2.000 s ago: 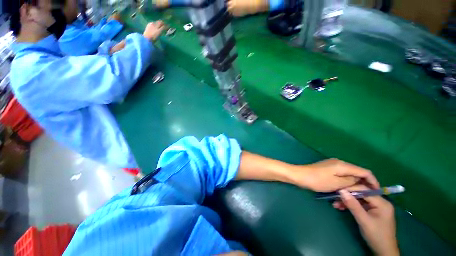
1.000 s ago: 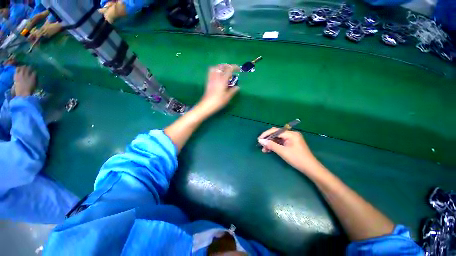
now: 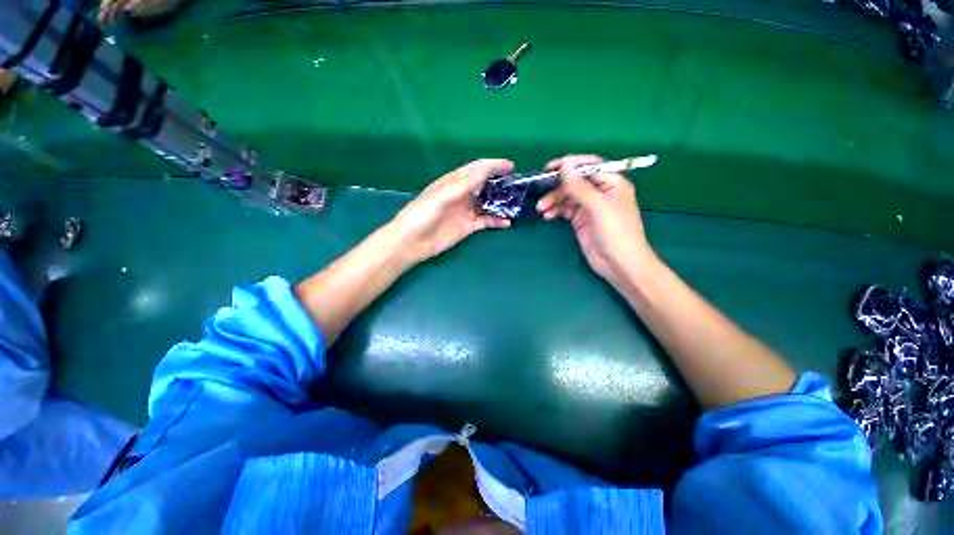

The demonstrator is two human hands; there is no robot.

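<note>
My left hand [image 3: 445,214] holds a small dark square unit [image 3: 504,199] with shiny, clear or pale highlights between its thumb and fingers. My right hand [image 3: 598,214] holds a slim pen-length tool [image 3: 617,165] with a pale rear end pointing right. The tool's front end lies over the top of the unit. My right fingertips are beside the unit's right side; whether they touch it I cannot tell. The tool's exact tip is too small to make out.
A small dark part with a yellowish tail [image 3: 501,72] lies on the bright green strip [image 3: 680,94]. A dark-banded metal post [image 3: 157,115] slants in from the left. Dark shiny units [image 3: 905,366] are piled at right. Another person's blue sleeve [image 3: 42,397] is at left.
My left hand has come back from the green strip with a unit. My right hand's tool is now brought to it. The view has shifted; the tailed part still lies on the strip.
</note>
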